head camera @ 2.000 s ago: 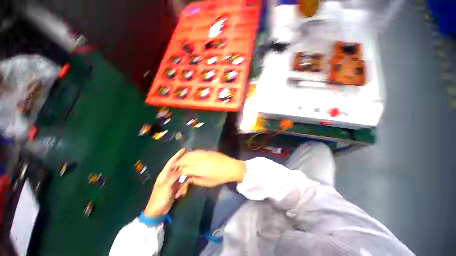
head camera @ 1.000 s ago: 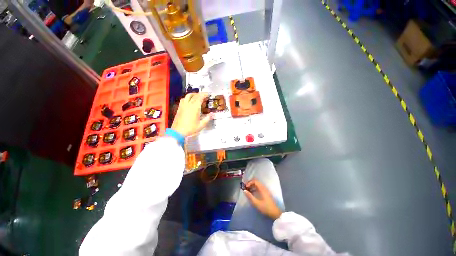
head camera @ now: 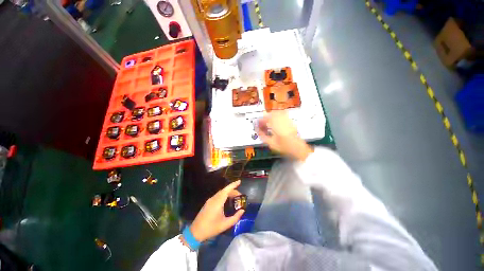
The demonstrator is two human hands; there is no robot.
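My left hand (head camera: 215,216), with a blue band on its wrist, holds a black squarish module (head camera: 238,203) between thumb and fingers, low in front of the bench edge. My right hand (head camera: 281,133) is blurred over the front of the white press base (head camera: 313,119) and hides part of the button row. Whether it holds anything is too blurred to tell. The small copper-brown block (head camera: 245,97) shows no module on it. The larger orange-brown fixture (head camera: 282,96) with dark patches lies to its right.
An orange-red tray (head camera: 144,162) with modules in many pockets stands left of the press. Loose flex-cabled parts (head camera: 111,200) and pale tweezers (head camera: 144,213) lie on the green mat. A brass-gold cylinder (head camera: 225,46) stands above the base. A small black part (head camera: 220,82) sits beside the brown block.
My left hand has moved from the brown block down towards me and now holds a module; the block has lost its module. My right hand has moved up from my lap to the press front.
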